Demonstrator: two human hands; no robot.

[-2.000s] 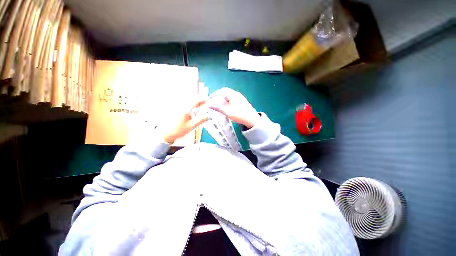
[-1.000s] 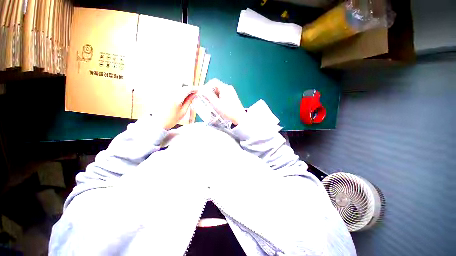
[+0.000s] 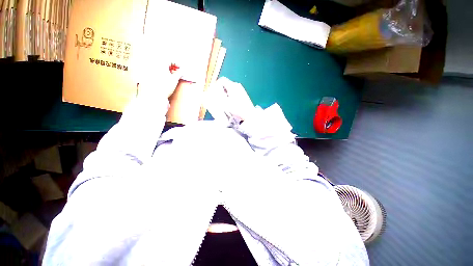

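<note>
A flat carton (image 3: 101, 57) with dark print and a logo lies on top of a few others, their edges fanned at the right. Its right half glares white. My left hand (image 3: 171, 80) is over this glaring face, low against it. The hand is washed out, with a reddish patch at its fingertips; whether it holds a label cannot be told. My right hand (image 3: 225, 98) is just right of the carton edges, fingers bent around the white label strip (image 3: 277, 118). The strip trails over my right wrist and sleeve. Glare hides most of the strip and its labels.
A tall carton stack (image 3: 39, 31) stands at the upper left. On the green table (image 3: 275, 78) are a red tape dispenser (image 3: 328, 117), a folded white strip (image 3: 294, 25) and a yellow roll in plastic (image 3: 358, 37) by an open carton (image 3: 386, 60). A fan (image 3: 360, 210) stands lower right.
My left hand has parted from my right hand and moved up and left over the carton face. My right hand stays by the carton edges with the strip. The view has shifted.
</note>
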